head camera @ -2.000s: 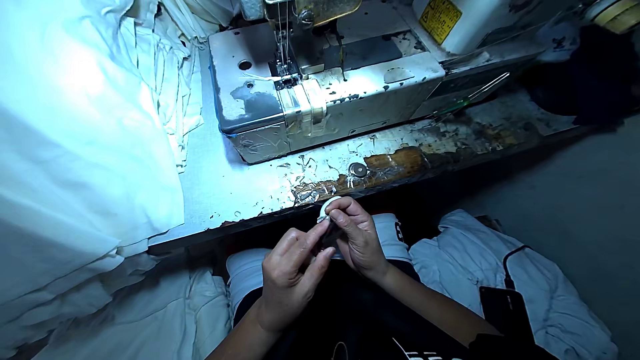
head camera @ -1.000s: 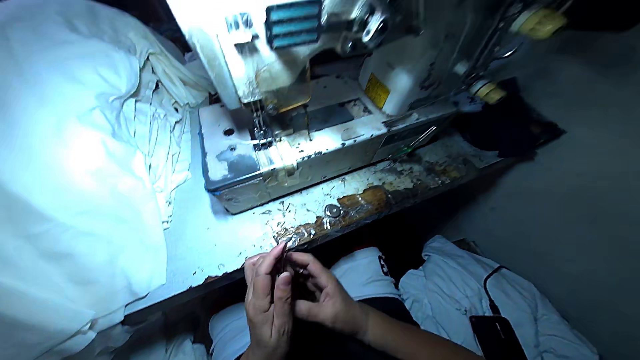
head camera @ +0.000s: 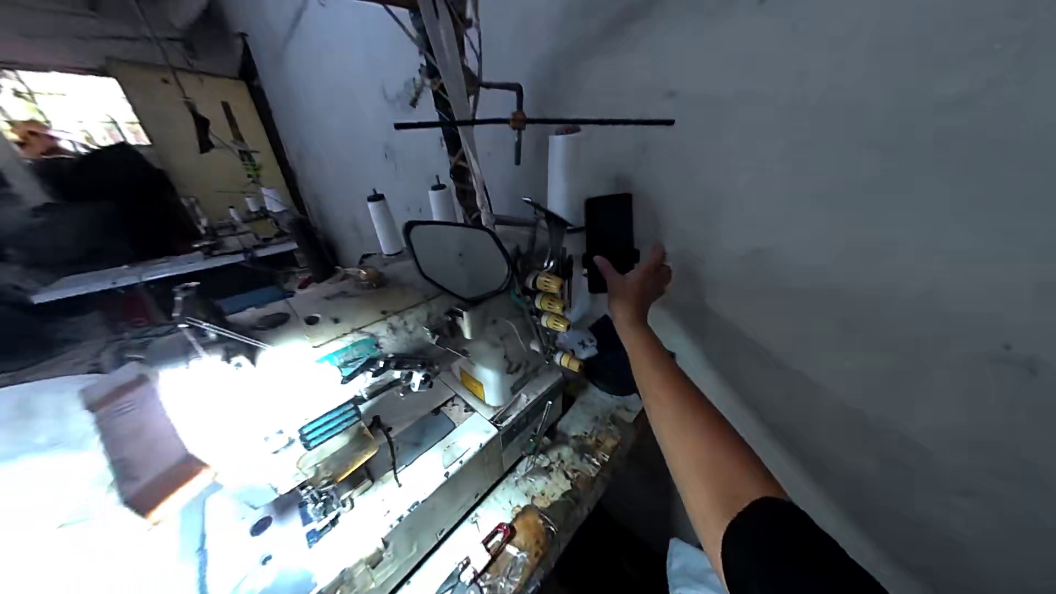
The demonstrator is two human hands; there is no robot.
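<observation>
My right hand (head camera: 637,285) reaches up along the wall at centre right, its thumb and fingers around the lower part of a black phone (head camera: 609,235). The phone stands upright beside a white thread cone (head camera: 563,173). Whether the fingers close on it or only touch it is hard to tell. My left hand is out of view. An industrial sewing machine (head camera: 491,355) with yellow tension knobs (head camera: 551,303) stands to the left of my arm. Small red-handled snips (head camera: 498,538) lie on the worn table edge.
A round-cornered mirror (head camera: 459,259) rises behind the machine. A dark horizontal rod (head camera: 594,122) juts out above the phone. More thread cones (head camera: 384,223) stand at the back. The pale wall (head camera: 866,206) bounds the right side. At far left is a brightly lit cardboard box (head camera: 144,437).
The view has swung up and right. My right hand has left my left hand near the table's front edge and now reaches up at the phone by the wall.
</observation>
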